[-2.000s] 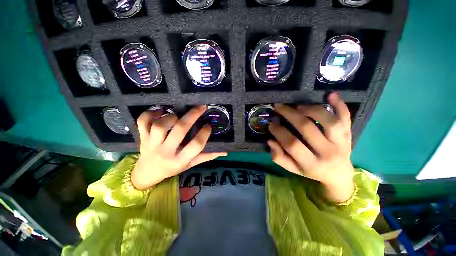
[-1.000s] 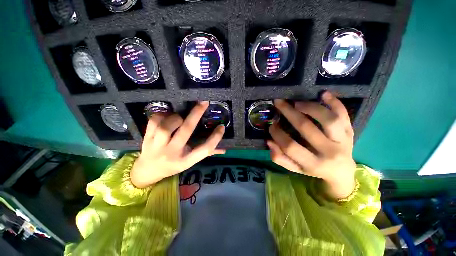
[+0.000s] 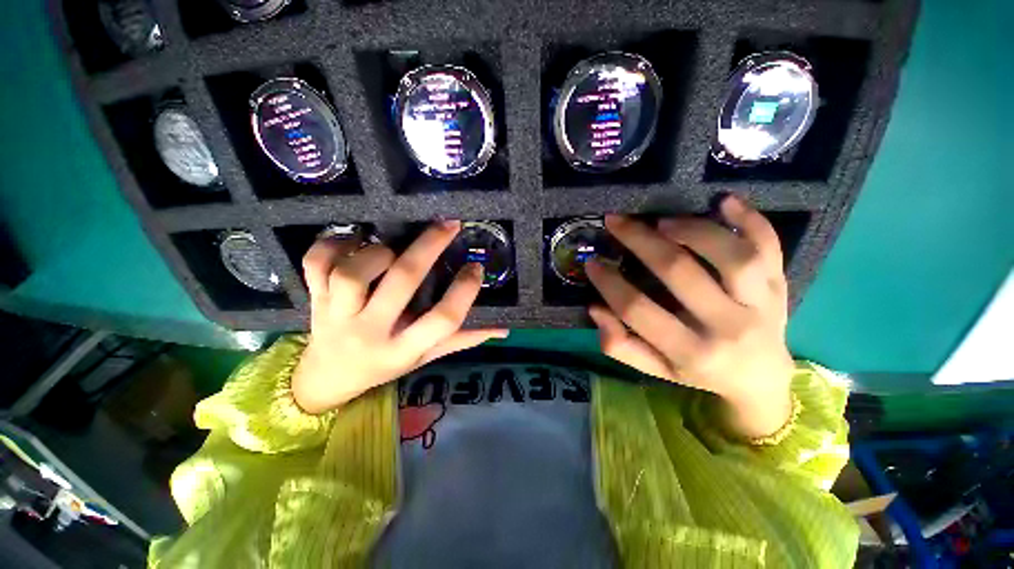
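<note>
A black foam tray (image 3: 523, 202) holds round watches in square pockets. My left hand (image 3: 378, 306) rests over its near row, fingers apart, with one fingertip at the upper rim of a watch (image 3: 489, 253) and another on its lit screen. My right hand (image 3: 706, 306) is spread over the near row to the right, with one fingertip at the rim of another watch (image 3: 569, 258) and one on its screen. My hands partly hide the watches beneath them. In the row behind, three watches show lines of text and a right-hand watch (image 3: 765, 109) shows a green block.
The tray lies on a green-teal mat (image 3: 945, 167). A white sheet (image 3: 987, 339) lies at the right edge. Blue frames or bins (image 3: 890, 489) stand low at the right, and a metal frame (image 3: 67, 372) at the lower left.
The tray has shifted slightly up in view. A left-hand fingertip has moved from the watch's lower edge onto its screen. A right-hand fingertip has moved left onto its watch's screen.
</note>
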